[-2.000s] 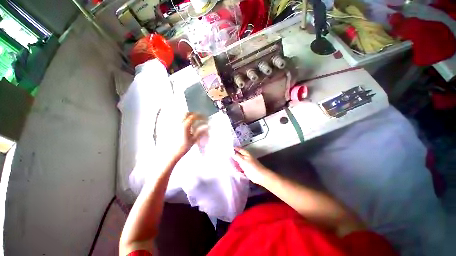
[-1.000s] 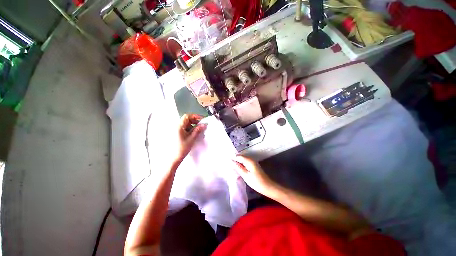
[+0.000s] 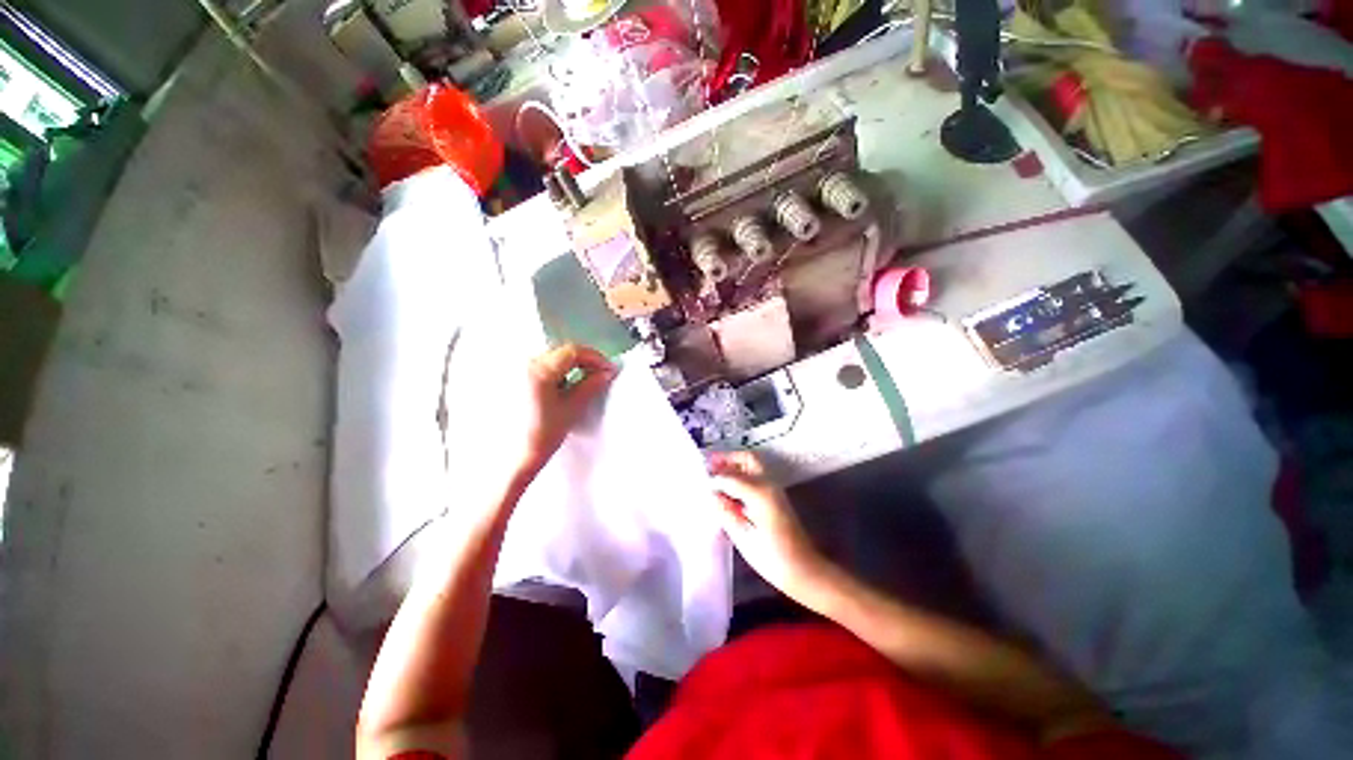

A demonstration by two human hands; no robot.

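Note:
A thin white fabric piece point(image 3: 631, 505) lies overexposed at the left end of the overlock machine point(image 3: 757, 238) and hangs over the table's front edge. My left hand point(image 3: 564, 389) pinches the fabric near the needle area, its fingertips beside the green-grey cloth plate point(image 3: 579, 306). My right hand point(image 3: 752, 509) holds the fabric's right edge at the table's front edge, below the whitish lint point(image 3: 718, 414) in the opening. The fabric's far edge reaches the presser foot area; the needle itself is too small to make out.
More white fabric point(image 3: 401, 371) lies left on the table. A pink-red ring point(image 3: 899, 297), green tape strip point(image 3: 886, 389) and flat cluster of small tools point(image 3: 1051, 318) are right of the machine. A white cloth pile point(image 3: 1128, 520) is below right. An orange-red bag point(image 3: 439, 137) is back left.
The fabric between my hands, bunched two seconds ago, now lies flatter with a straight right edge. My left hand has stayed near the needle area. The view has shifted slightly.

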